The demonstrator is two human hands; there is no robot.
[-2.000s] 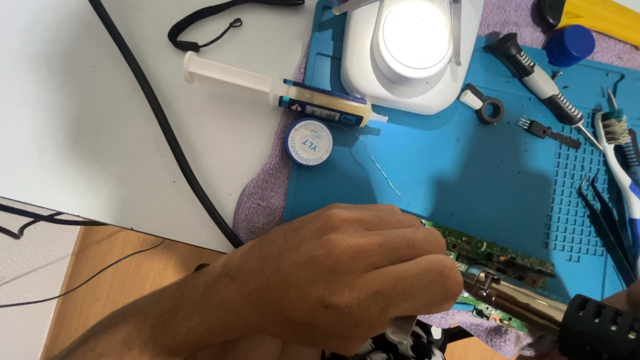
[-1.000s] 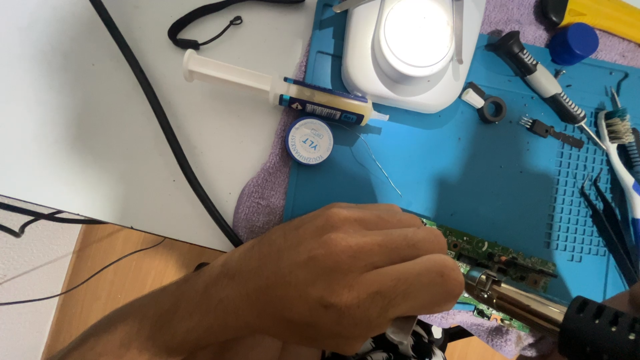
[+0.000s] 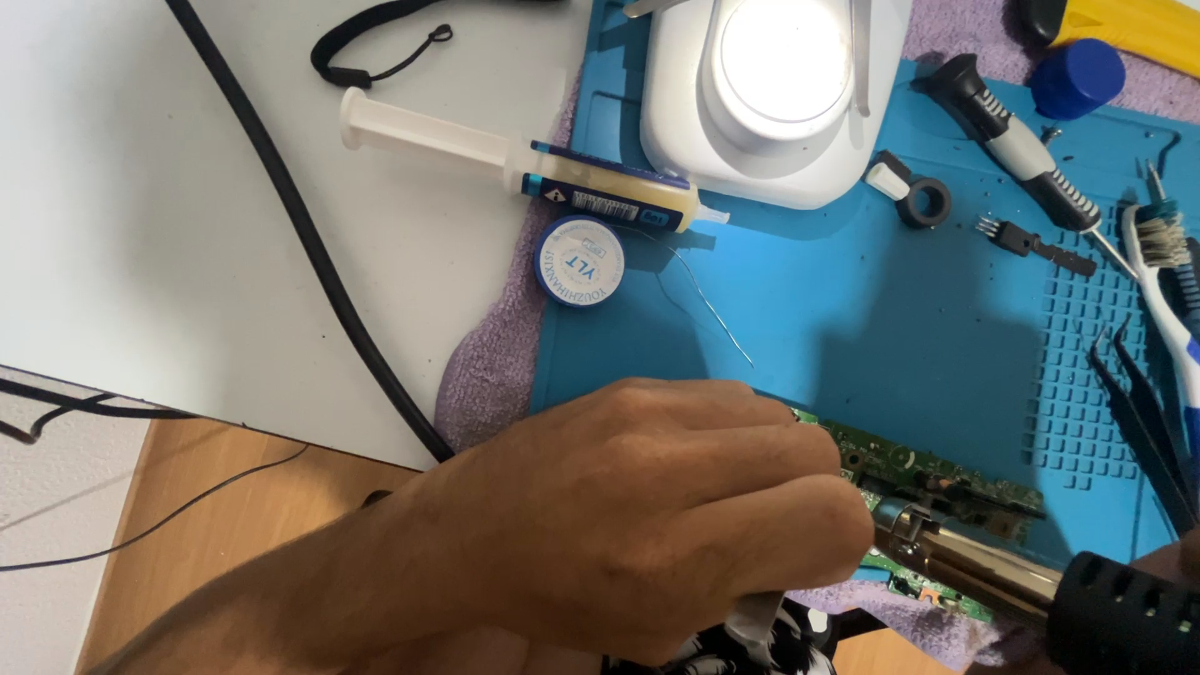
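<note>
My left hand (image 3: 675,506) is curled over the left part of a green circuit board (image 3: 900,459), fingertips hidden below it. A flat metal tool (image 3: 755,621), perhaps tweezers, sticks out under the palm. Right of the knuckles, the metal barrel of a hot-air handpiece (image 3: 984,562) with a black vented collar lies over the board; its nozzle end is close to my fingers. Only a dim part of my right hand (image 3: 1177,562) shows at the right edge, near the collar, and its grip is hidden. A thin solder wire (image 3: 708,305) runs from a round solder container (image 3: 581,262).
On the blue mat are a flux syringe (image 3: 609,187), a white lamp base (image 3: 759,169), a screwdriver (image 3: 1022,150), a blue cap (image 3: 1078,80), a toothbrush (image 3: 1162,281) and black tweezers (image 3: 1139,422). A black cable (image 3: 300,216) crosses the white table.
</note>
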